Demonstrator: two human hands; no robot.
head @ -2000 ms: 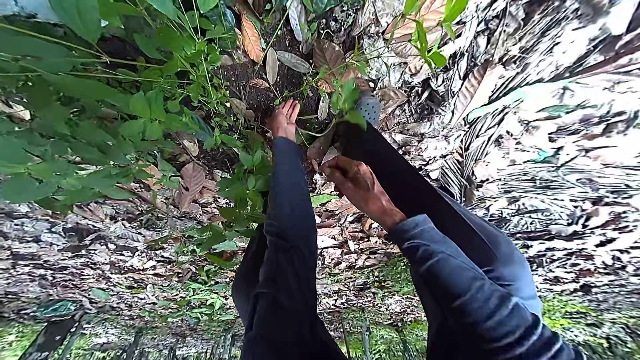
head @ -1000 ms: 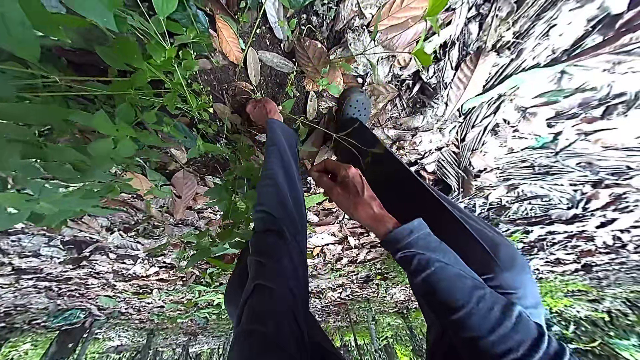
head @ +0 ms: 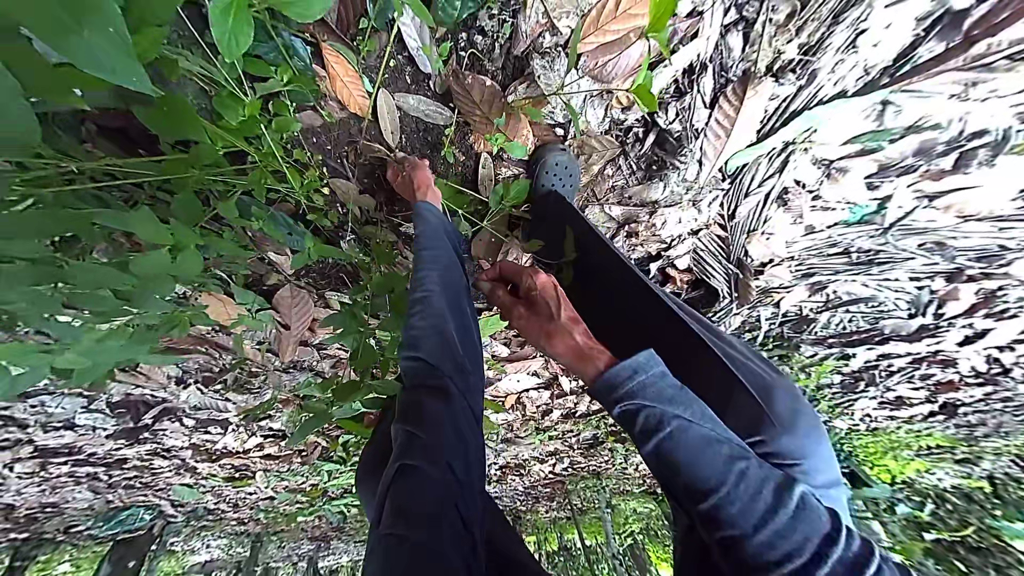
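Note:
My left hand is low at the dark soil, its fingers curled around thin stems at the foot of a leafy green plant. Nearer to me, my right hand is raised between my left sleeve and my dark trouser leg, thumb and forefinger drawn together. Whether a thin stem lies between those fingertips is too small to tell. A slender green sprig crosses the ground between my left hand and the grey perforated shoe.
Dense green foliage fills the left side. Brown dry leaves and an orange leaf lie beyond my left hand. Dried palm fronds cover the ground at the right, and leaf litter spreads across the lower left.
The fingers of my left hand, extended two seconds ago, are now curled at the soil. The leafy sprig that overlapped the shoe then now lies beside it. The view has shifted slightly.

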